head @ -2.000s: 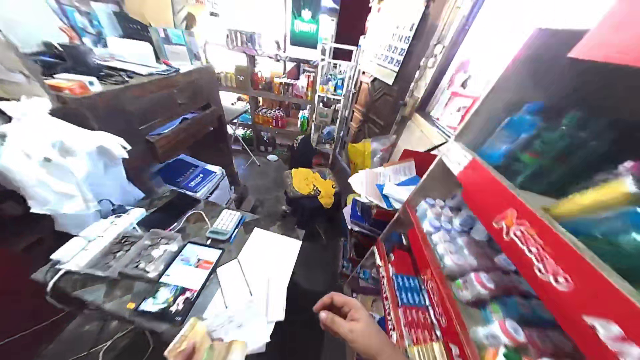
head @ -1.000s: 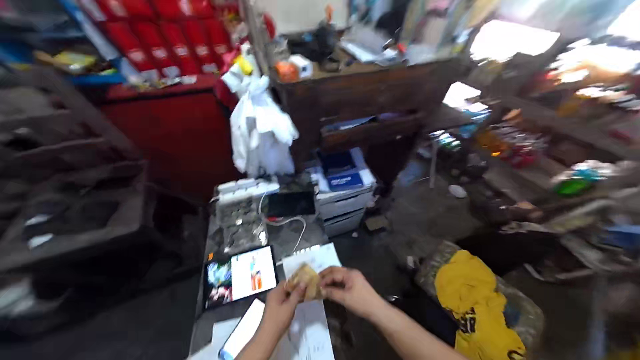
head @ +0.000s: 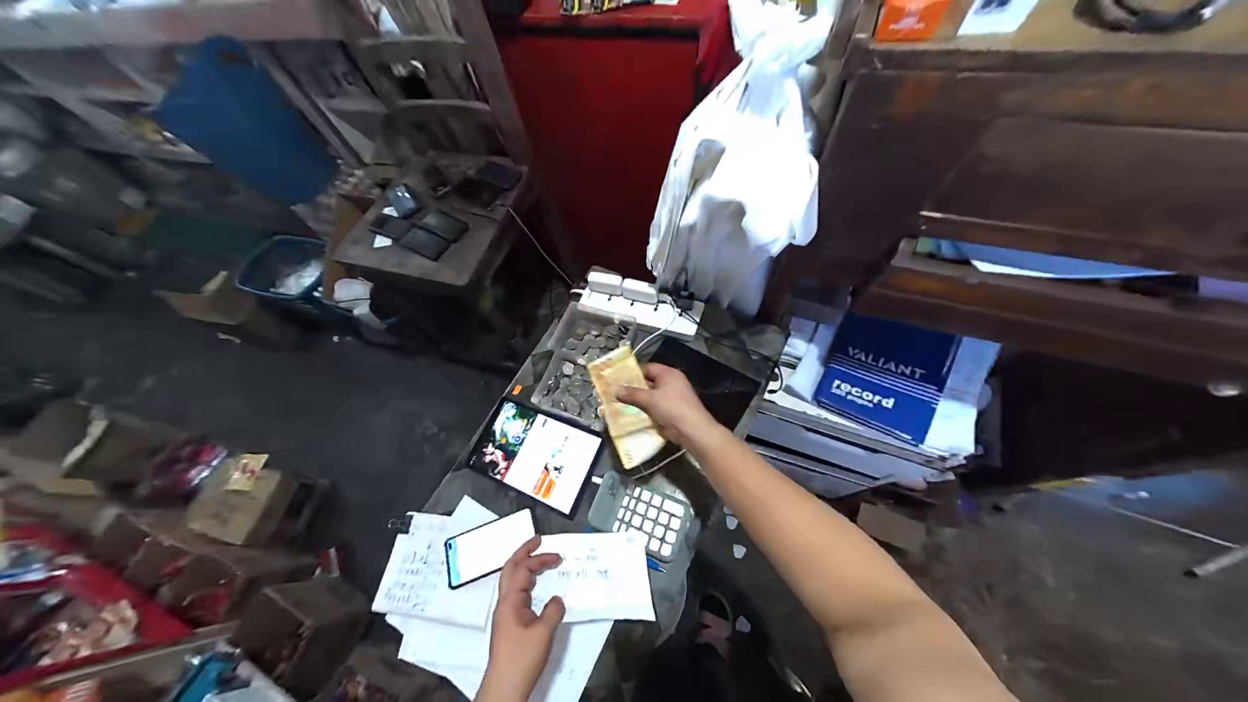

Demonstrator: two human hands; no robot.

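Note:
My right hand holds a small stack of yellowish banknotes by its edge, over a plastic container of coins. With fingers apart and nothing held, my left hand is over handwritten papers, beside a smartphone. A tablet with a lit screen lies between the coin container and the phone. To its right is a calculator. Behind the banknotes lies a dark flat device with a white cable.
A white power strip is at the table's back, below a hanging white plastic bag. A blue record book tops a paper stack at right. Wallets and phones lie on a wooden chair. Boxes stand at lower left.
The view has swung left and closer to the table. Both hands were together at the banknotes a second ago; now my right hand alone holds them, and my left is apart, over the papers.

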